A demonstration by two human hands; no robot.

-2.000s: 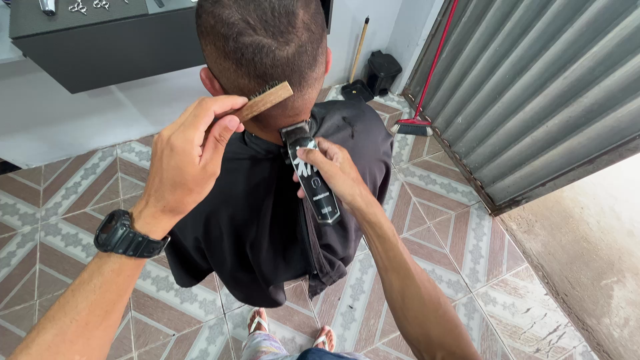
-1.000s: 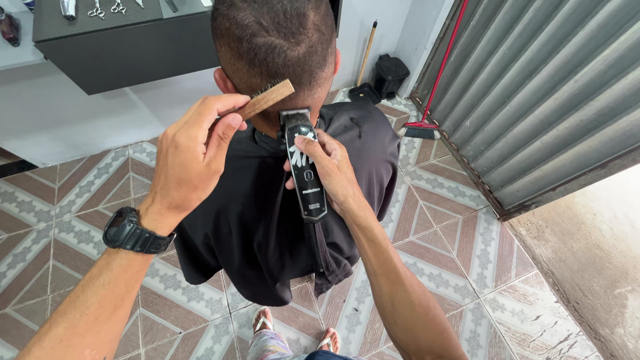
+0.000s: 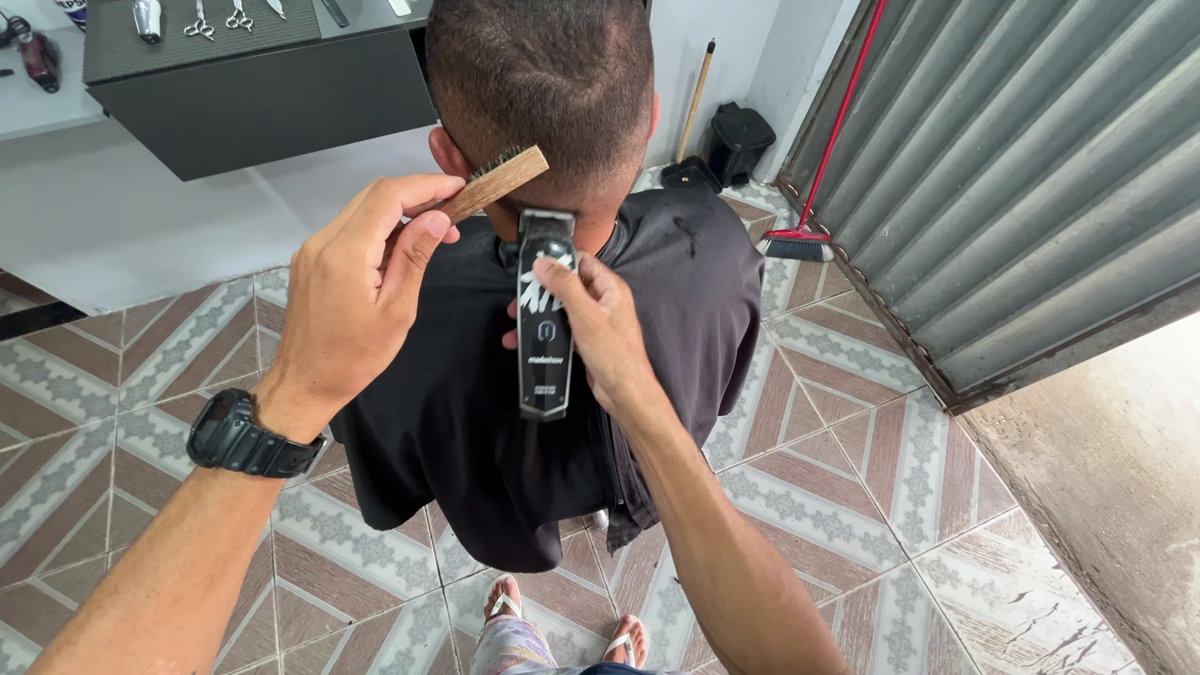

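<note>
A seated person's head [image 3: 553, 84] with short dark hair is seen from behind, a black barber cape [image 3: 469, 394] draped over the shoulders. My left hand [image 3: 361, 281], with a black watch [image 3: 246, 436] on its wrist, pinches a small wooden brush [image 3: 497, 183] by one end; its dark bristles face up toward the hair near the left ear. In my right hand [image 3: 600, 328] is a black cordless hair clipper [image 3: 546, 337] with white markings, held upright, thumb on its front. The clipper's blade is at the nape, just below the hairline. Some fingers are hidden behind the clipper.
A dark drawer unit [image 3: 272, 108] at upper left carries scissors [image 3: 199, 23] and a silver trimmer [image 3: 148, 19]. A red-handled broom [image 3: 797, 239] leans by the corrugated metal door [image 3: 1012, 150]. Near the wall stand a black bin [image 3: 739, 141] and a dustpan [image 3: 692, 175]. My sandaled feet are on patterned tile.
The clipper, tilted two seconds ago, is now nearly upright at the nape. My left hand still holds the brush beside the head in much the same pose.
</note>
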